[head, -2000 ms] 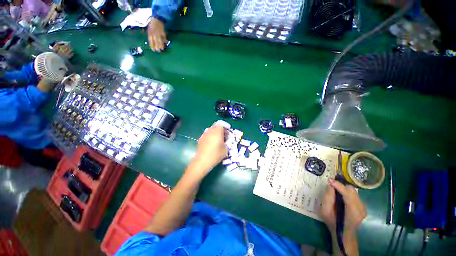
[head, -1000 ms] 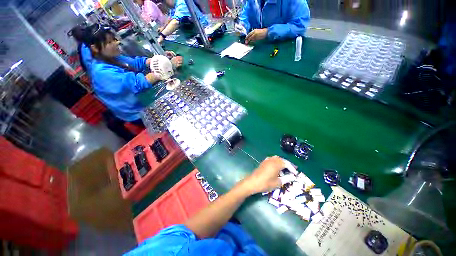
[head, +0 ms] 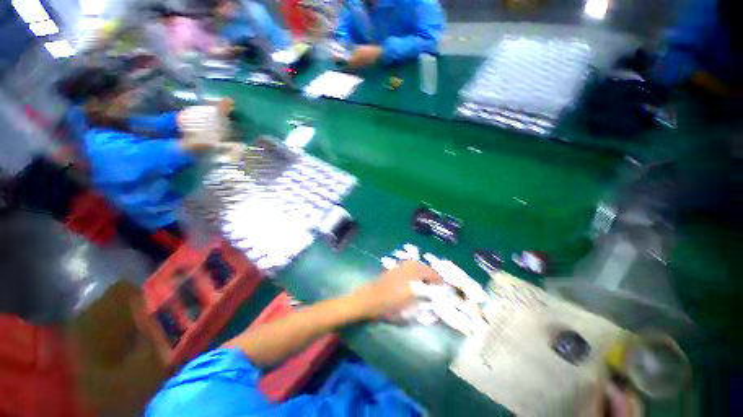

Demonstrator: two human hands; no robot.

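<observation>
The frame is blurred. My left hand [head: 401, 291] is at the pile of small white pieces [head: 456, 303], left of the paper; its fingertips are hidden among them, so whether it holds one cannot be told. A dark round unit [head: 571, 347] lies on the cream work sheet [head: 509, 358]. My right hand [head: 621, 401] is partly in view at the bottom edge, beside the round tip cleaner [head: 658, 364]; what it holds is too blurred to tell.
Two dark units [head: 437, 225] stand together behind the pile, and two more [head: 531, 261] lie behind the sheet. Blister trays [head: 281, 199] and a solder spool [head: 340, 230] are at left, red bins [head: 200, 305] lower left. The fume cone [head: 623, 273] is at right. People in blue work beyond.
The view has swung up and left, then partly back to the right. My left hand stays at the white pile. My right hand left the picture and is partly back at the bottom edge.
</observation>
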